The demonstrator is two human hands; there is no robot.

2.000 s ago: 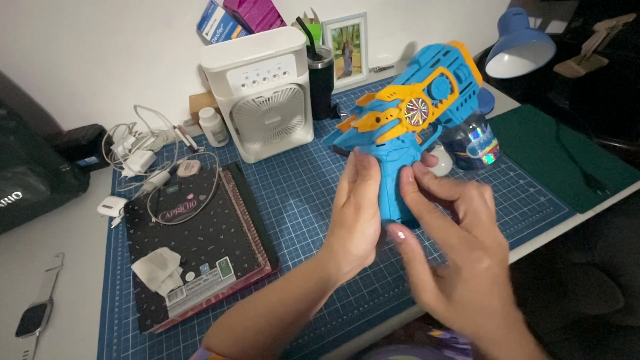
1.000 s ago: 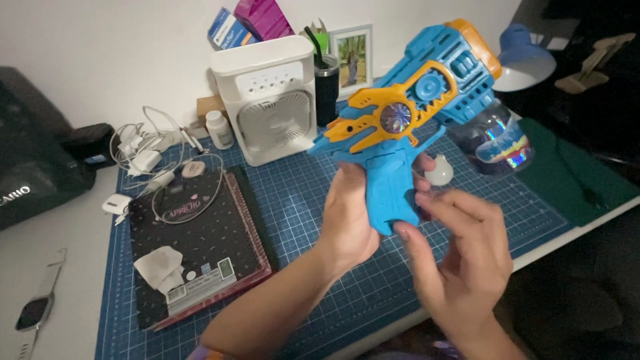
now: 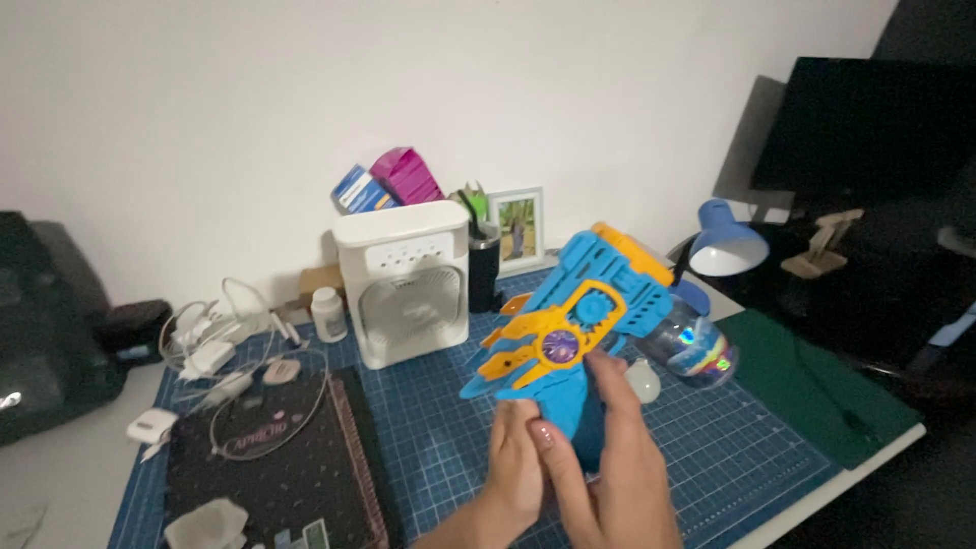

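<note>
A blue and orange plastic toy blaster (image 3: 587, 305) is held up over a blue gridded cutting mat (image 3: 435, 442), its wide end pointing up and right. My left hand (image 3: 515, 473) grips the blue handle from the left side. My right hand (image 3: 618, 457) wraps the handle from the right, thumb along it and fingers near the trigger area. A clear bottle with a shiny label (image 3: 698, 347) is at the blaster's right; whether it is attached cannot be told. Just right of my right fingers, a small whitish rounded object (image 3: 643, 380) rests on the mat.
A white fan unit (image 3: 412, 297), black tumbler (image 3: 483, 267) and picture frame (image 3: 518, 229) stand along the wall. At left are a dark notebook (image 3: 267, 473), tangled white cables (image 3: 210, 351) and a white bottle (image 3: 328, 314). A blue lamp (image 3: 724, 240) stands right, above a green mat (image 3: 816, 389).
The view has tilted up, showing more wall and a dark screen. My right hand, with fingers apart from the handle one second ago, is now around it.
</note>
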